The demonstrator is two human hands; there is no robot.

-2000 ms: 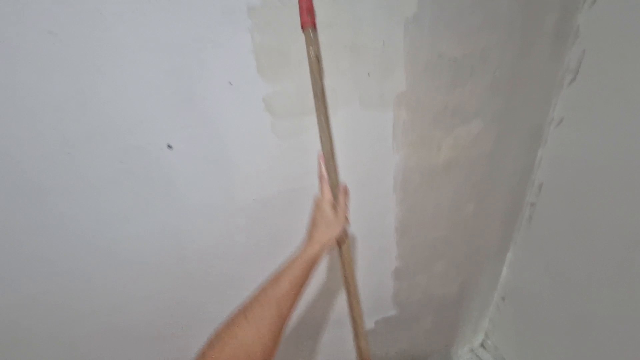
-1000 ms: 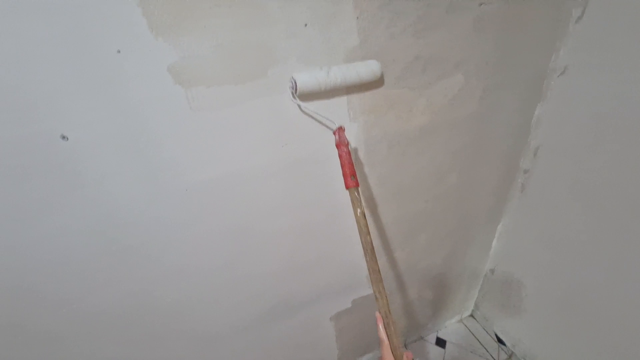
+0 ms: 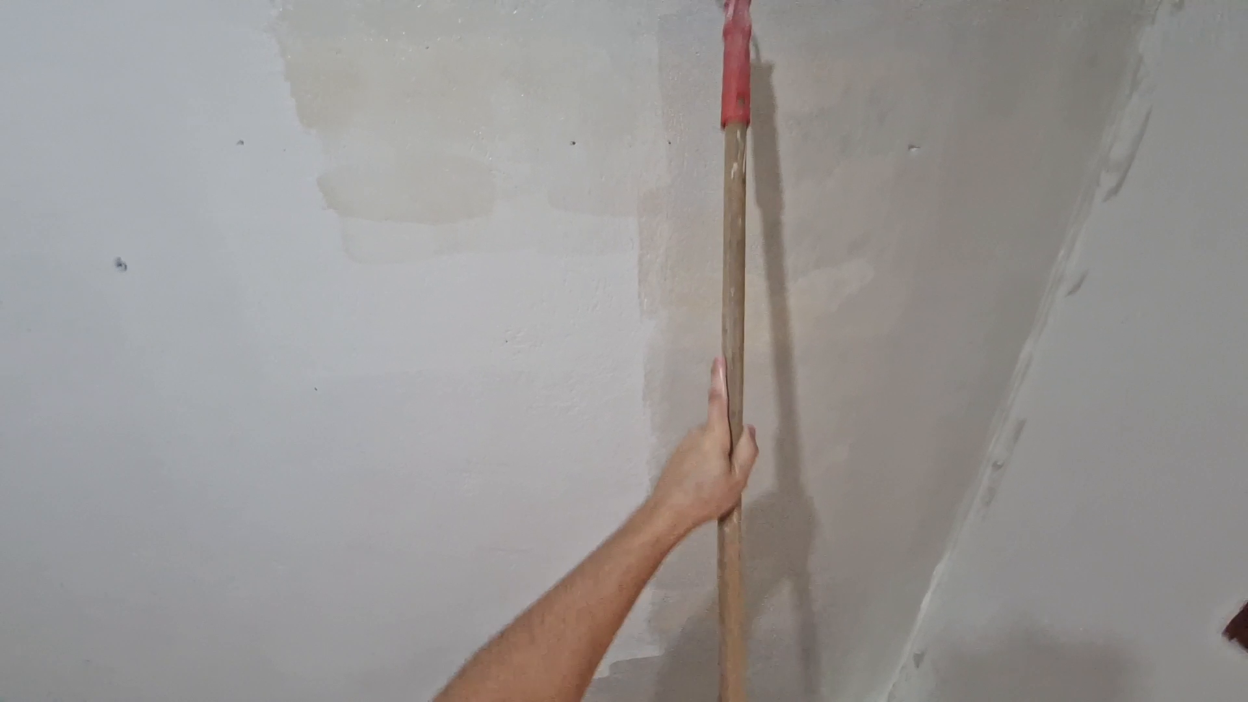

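My left hand (image 3: 710,468) is closed around a long wooden pole (image 3: 733,292), its thumb lying up along the shaft. The pole stands nearly upright before a partly painted wall (image 3: 439,439). At its upper end is a red plastic handle (image 3: 736,83) of a paint roller, cut off by the top edge; the roller sleeve is out of view. The pole's lower end runs past the bottom edge. My right hand is not in view.
Darker, beige-grey wall surface (image 3: 829,390) lies right of the pole, with whiter paint on the left. A slanting wall corner (image 3: 1024,361) meets a grey side wall (image 3: 1150,390) at the right. A dark reddish object (image 3: 1236,624) shows at the lower right edge.
The roller sleeve, in view one second ago, is now beyond the top edge. My left hand and forearm show fully again, and the pole is more upright than before.
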